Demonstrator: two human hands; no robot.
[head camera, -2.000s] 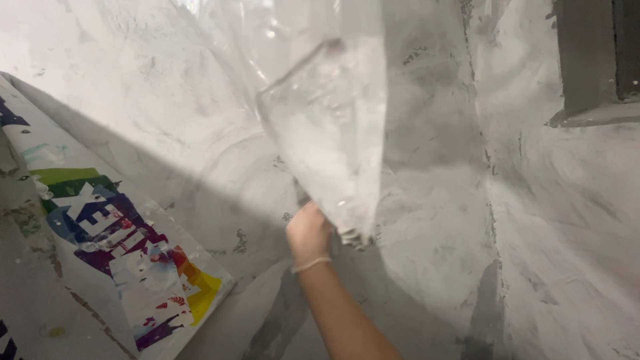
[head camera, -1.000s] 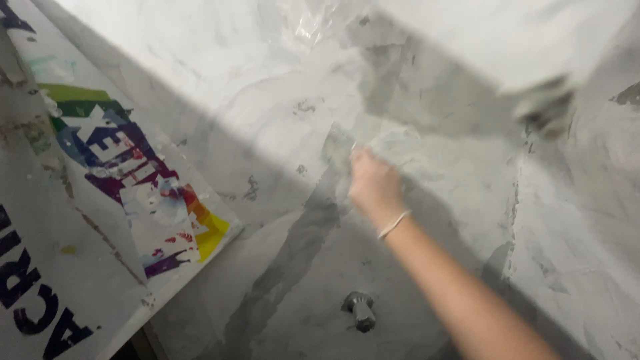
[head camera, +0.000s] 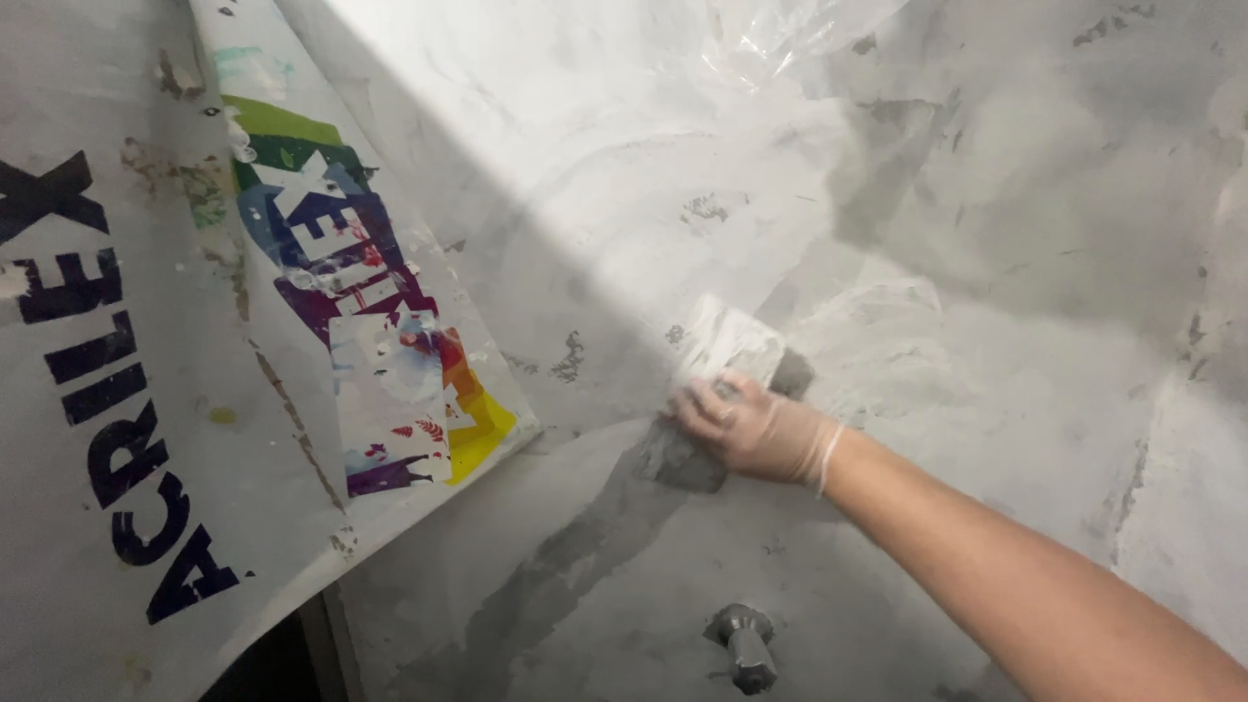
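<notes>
My right hand (head camera: 746, 427), in a thin translucent glove, is at the centre right. Its fingers are closed on a pale, roughly rectangular pad (head camera: 726, 341), which lies against a mottled grey-white surface (head camera: 585, 546). The pad is smeared white and slightly blurred; its material cannot be told. A darker grey patch shows on the surface just below the fingers. My left hand is out of view.
A printed banner sheet (head camera: 224, 370) with large lettering and coloured patches hangs over the left side. A grey metal fitting (head camera: 749, 648) projects from the surface below the hand. Clear crumpled plastic (head camera: 765, 44) is at the top.
The clear plastic that hung before the hand two seconds ago now shows only at the top. The pale pad is now plainly visible in my right hand.
</notes>
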